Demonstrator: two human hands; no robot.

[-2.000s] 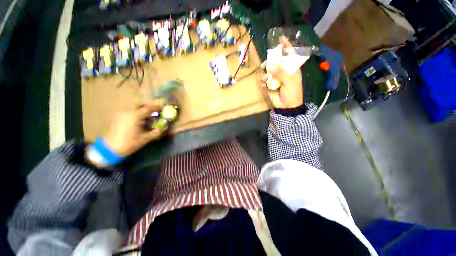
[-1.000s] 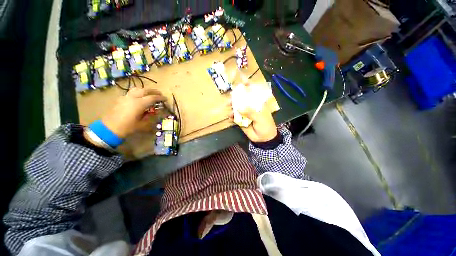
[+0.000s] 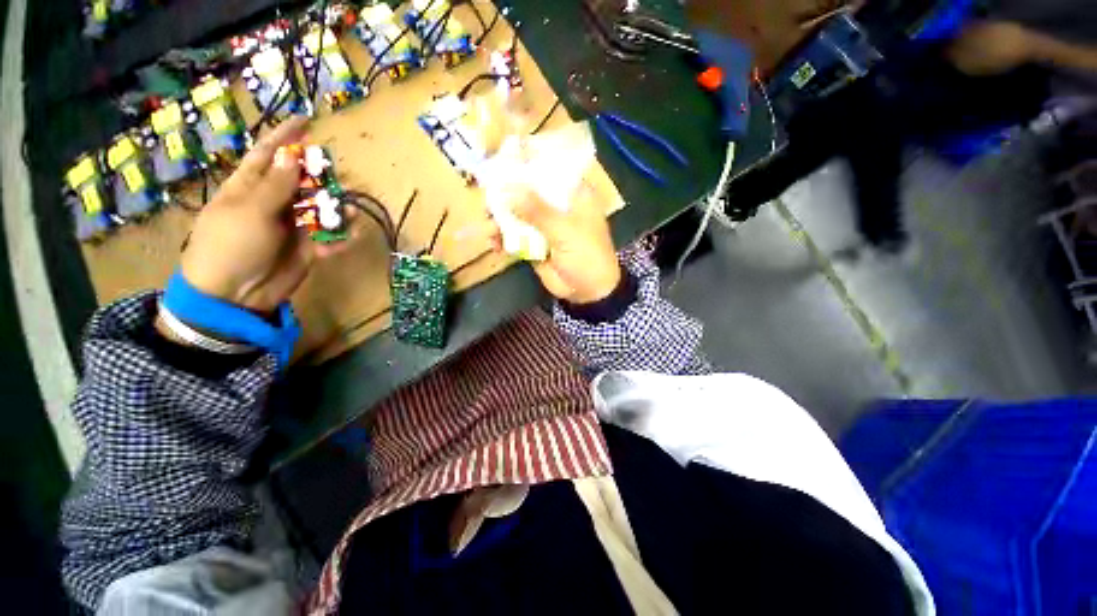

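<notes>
My left hand (image 3: pixel 247 229), with a blue strap at the wrist, holds a small wired circuit board (image 3: pixel 320 195) with red and white parts. Black wires run from it to a second green board (image 3: pixel 420 300), which shows its solder side near the cardboard's front edge. My right hand (image 3: pixel 580 247) is closed on a bright, overexposed white bundle (image 3: pixel 535 175); its exact form cannot be told. The bundle is beside another power supply board (image 3: pixel 451 130) on the cardboard work sheet (image 3: pixel 361 229).
Several power supply boards with yellow blocks (image 3: pixel 175 135) stand in a row along the cardboard's far edge. Blue-handled pliers (image 3: pixel 641 146) lie open to the right. A blue-grey hot glue gun (image 3: pixel 724 82) is at the bench's right edge. A person's arm (image 3: pixel 1023 51) shows at upper right.
The small board in my left hand is lifted and its parts now show. The wired larger board has turned from its yellow-block side to its green solder side. A person has appeared at upper right.
</notes>
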